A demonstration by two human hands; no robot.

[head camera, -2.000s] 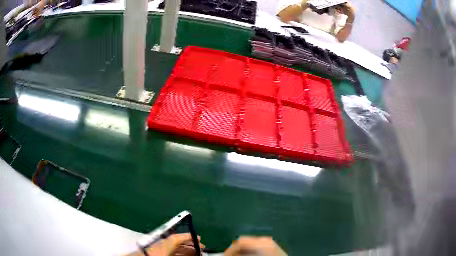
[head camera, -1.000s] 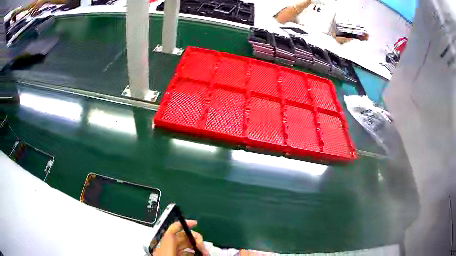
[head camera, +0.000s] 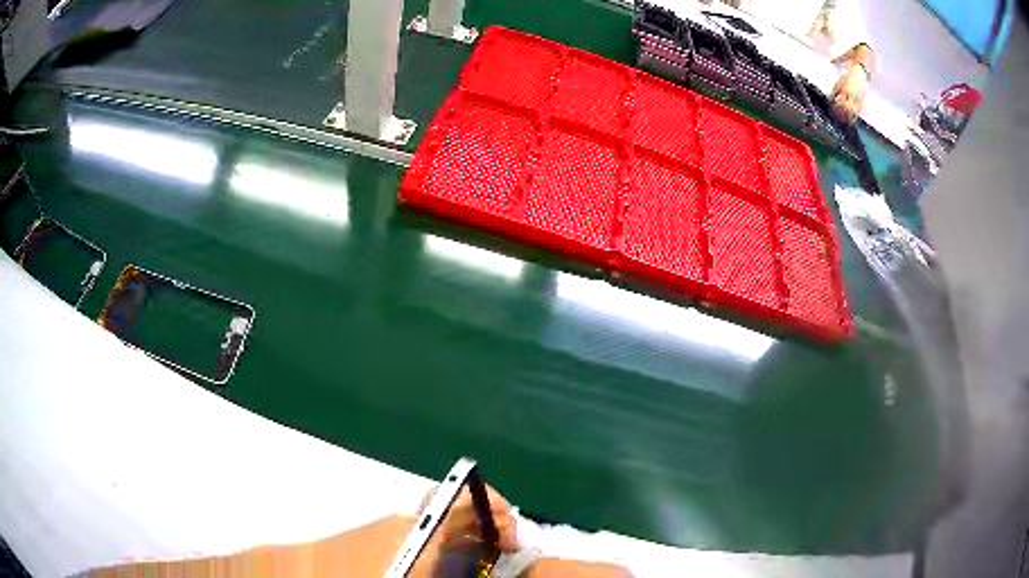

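A phone middle frame (head camera: 431, 522) with a silver edge stands tilted on edge at the bottom centre. My left hand (head camera: 468, 528) grips it, with fingers seen behind and through its opening. My right hand (head camera: 570, 568) is at the bottom edge, mostly cut off and blurred. A small whitish patch and a yellowish tip show between the hands; what my right hand holds is unclear. Another phone frame (head camera: 133, 296) lies flat on the green surface at the left, with orange at its left end and white-silver details at its right end.
More frames (head camera: 41, 228) lie at the far left. A red ten-cell tray (head camera: 621, 181) lies beyond my hands. Behind it are black tray stacks (head camera: 722, 66) and a person's hand. A metal post (head camera: 374, 68) stands left; a plastic bag (head camera: 886, 237) and grey-white casing are right.
The view has shifted, so the posts and red tray sit higher and further right. The flat frames lie further left relative to the posts. The held frame stays in my left hand.
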